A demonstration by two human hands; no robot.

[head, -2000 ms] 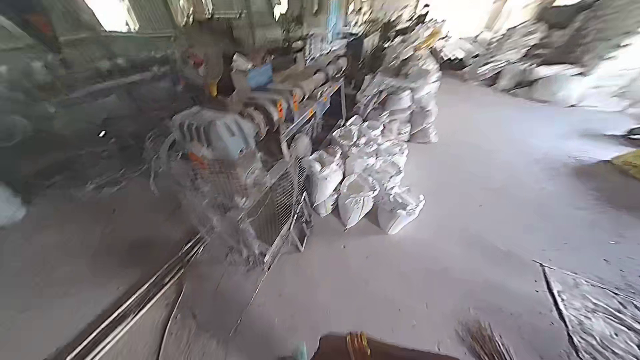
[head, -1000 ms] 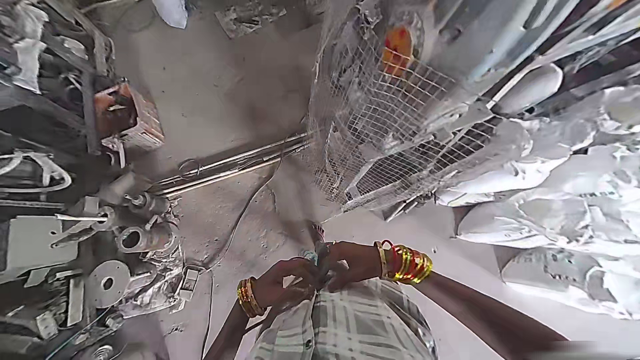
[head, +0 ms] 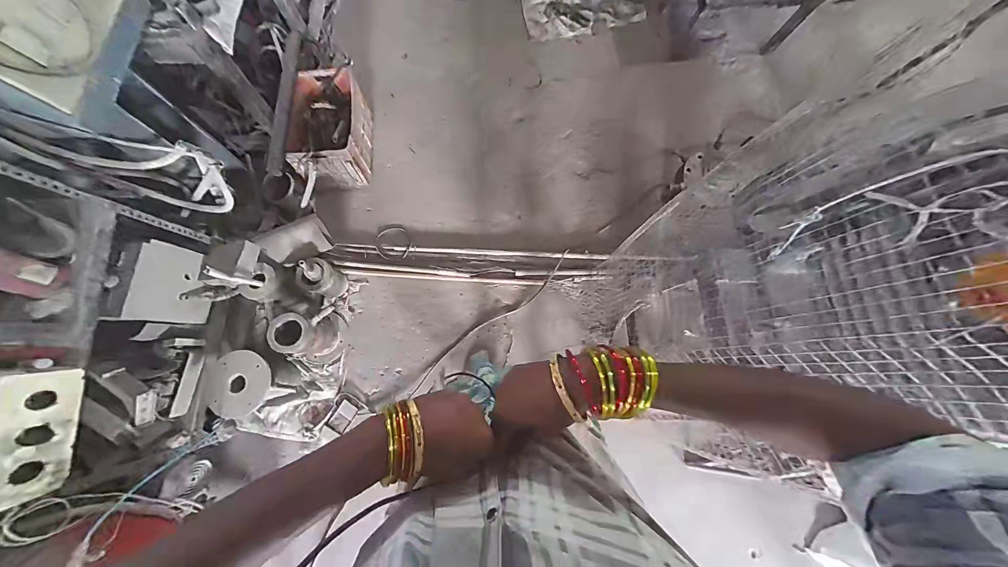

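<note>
My left hand, with yellow and red bangles at the wrist, is held close to the front of a checked shirt. Against it rests my right hand, with several yellow and red bangles. A crumpled light blue-green cloth shows just beyond both hands, at the fingers. A dark cord or strip runs by it. The fingers are mostly hidden, so what each hand grips cannot be told.
Wire mesh guarding stands on the right. Long metal rods lie across the dusty floor. On the left are an open cardboard box, a round metal disc, dusty metal parts and a panel with holes.
The view has swung down and to the left. My hands, not visible two seconds ago, were together at the shirt front one second ago and remain together there.
</note>
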